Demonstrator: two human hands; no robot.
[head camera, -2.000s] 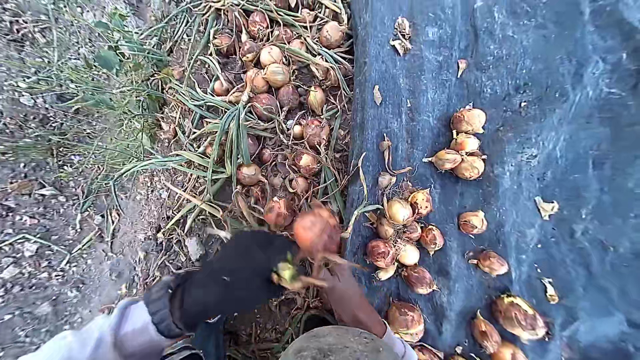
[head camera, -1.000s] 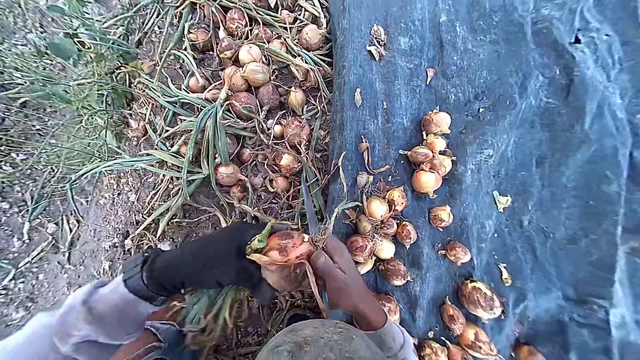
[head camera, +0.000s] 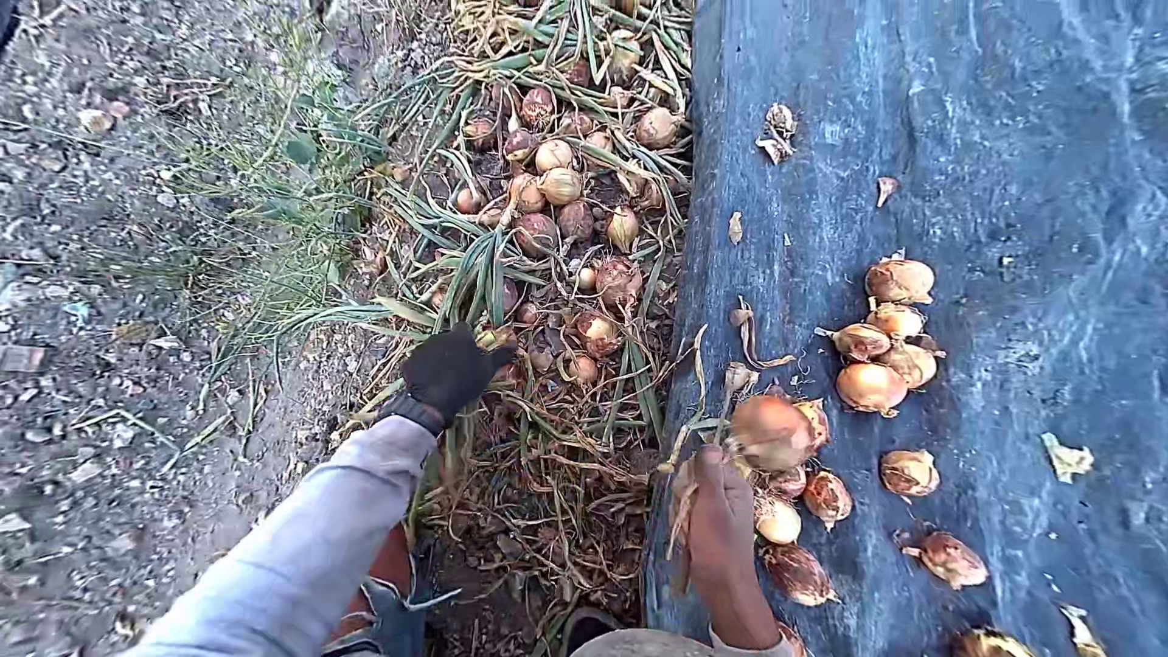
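Note:
My left hand, in a black glove, is over the lower left of a heap of onions with long leaves; its fingers look apart, with nothing visibly held. My bare right hand is at the near edge of a dark plastic sheet, its fingers curled beside dry stalks. A blurred onion lies just beyond its fingertips, over a small group of onions; whether the hand still touches it is unclear. No knife blade can be made out. More trimmed onions rest farther right on the sheet.
Loose onions and scraps of skin are scattered over the sheet. Weeds and stony soil border the heap on the left. A shoe shows at the bottom.
My hands, together at an onion with a knife blade one second ago, have parted. The left has let go and moved to the heap; the right has moved over the sheet's edge.

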